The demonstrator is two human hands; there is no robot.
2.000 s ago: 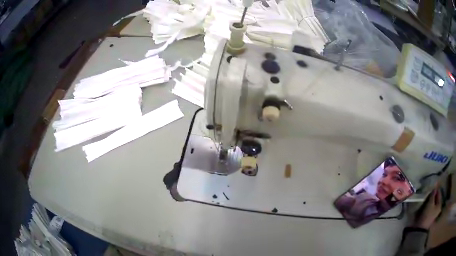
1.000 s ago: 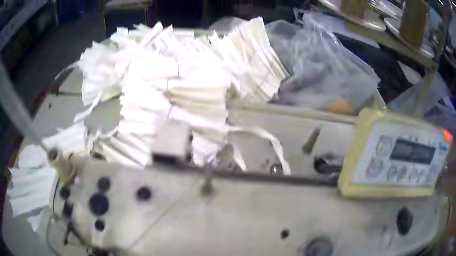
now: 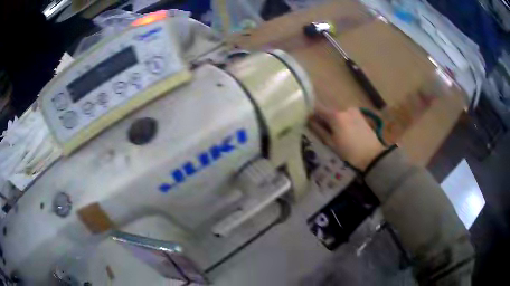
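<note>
My right hand [image 3: 352, 137], in a grey-brown sleeve, reaches in from the right beside the handwheel [image 3: 296, 78]. Its fingertips are blurred and partly hidden by the wheel, so whether they hold anything cannot be told. A dark green scissor handle [image 3: 374, 122] shows right behind the hand. The off-white sewing machine head [image 3: 184, 117] with blue JUKI lettering fills the left and centre. My left hand is not in view.
The cream control panel [image 3: 112, 84] sits atop the machine. A hammer-like tool [image 3: 352, 67] lies on the cardboard [image 3: 408, 72]. The phone [image 3: 162, 260] is cut off at the bottom. White pieces [image 3: 28, 145] are piled at the far left.
The view has swung right, from the white piles to the machine's handwheel end and the cardboard. My right hand, out of view one second ago, is now in the picture.
</note>
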